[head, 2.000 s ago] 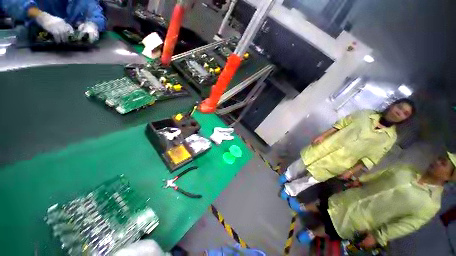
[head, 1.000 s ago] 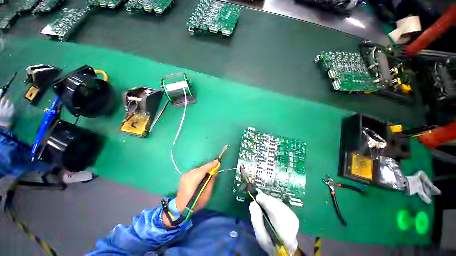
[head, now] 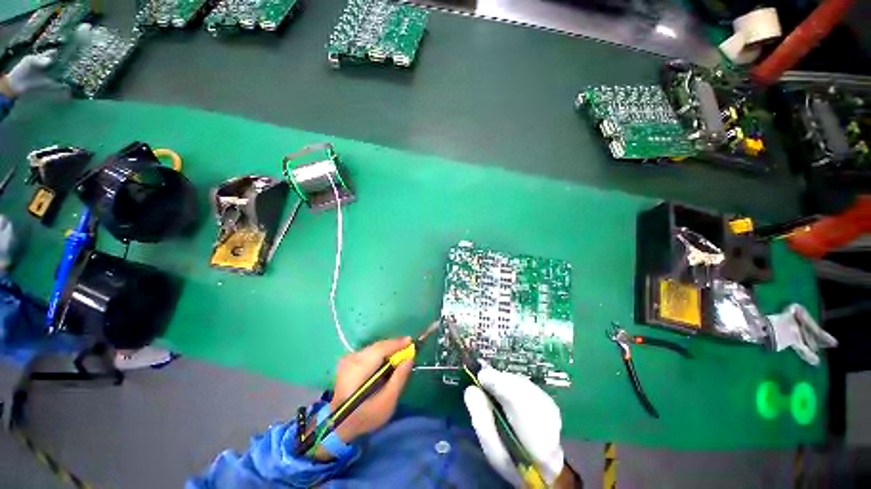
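A green circuit board (head: 520, 310) lies on the green mat in front of me. My bare left hand (head: 374, 387) holds a yellow-and-black soldering iron (head: 368, 385), its tip at the board's left edge. Solder wire (head: 336, 277) runs from the solder reel (head: 315, 175) to my left hand, and a short end sticks out toward the board. My right hand (head: 520, 420), in a white glove, holds a second soldering iron (head: 504, 428), its tip on the board's left side close to the first tip. The exact contact points are too small to tell.
Side cutters (head: 634, 368) lie open right of the board. A right iron stand (head: 680, 272) and a white glove (head: 800, 332) are further right. A left iron stand (head: 244, 224) and black fume nozzles (head: 134, 196) are left. More boards (head: 379, 33) sit on the conveyor. Another person's gloved hand (head: 33, 72) is upper left.
The view has swung from the right side to the board. Since one second ago, my left iron's tip has moved down and right to the board's left edge. A gloved hand has appeared upper left.
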